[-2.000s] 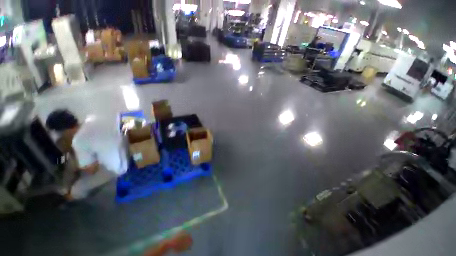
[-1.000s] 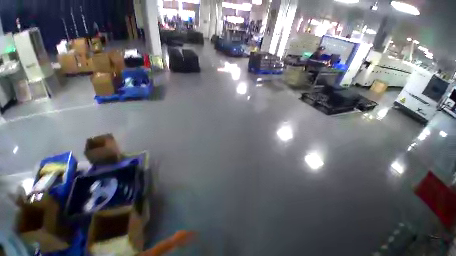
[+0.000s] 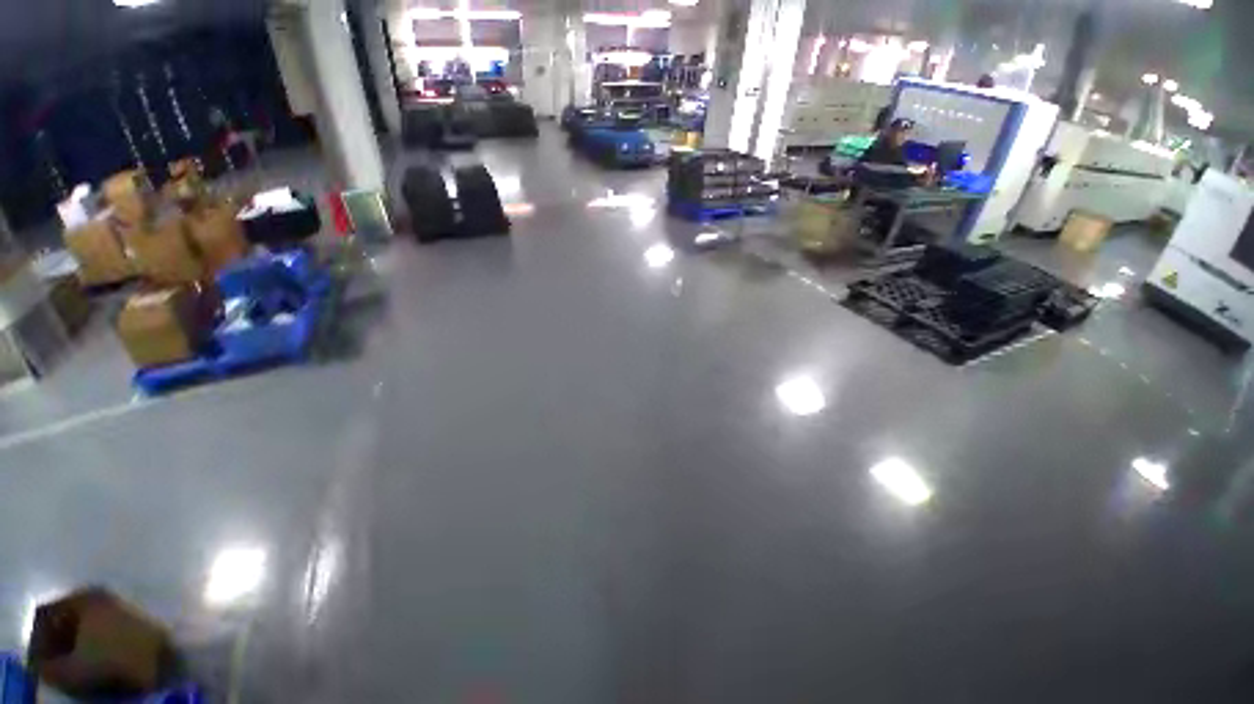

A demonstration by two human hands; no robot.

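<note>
Neither of my hands shows clearly. At the bottom edge there is only a faint reddish blur, too small to tell. Nearest in front of me at the lower left is an open brown cardboard box (image 3: 103,644), cut off near the picture's corner, with blue parts beside it. The grey shiny floor (image 3: 550,454) fills the middle of the view.
Brown boxes (image 3: 162,325) and blue bins (image 3: 271,305) stand on a blue pallet at left. Black pallets (image 3: 963,296) lie at right. A person (image 3: 894,145) is at a bench beyond them. Black stacks (image 3: 454,202), a pillar (image 3: 344,103) and white machines (image 3: 1210,261) stand farther off.
The view has moved forward across the floor. The near pallet of boxes has slid out at the lower left, and the crouching person is out of view. The orange-red hand-like shape has nearly left the bottom edge.
</note>
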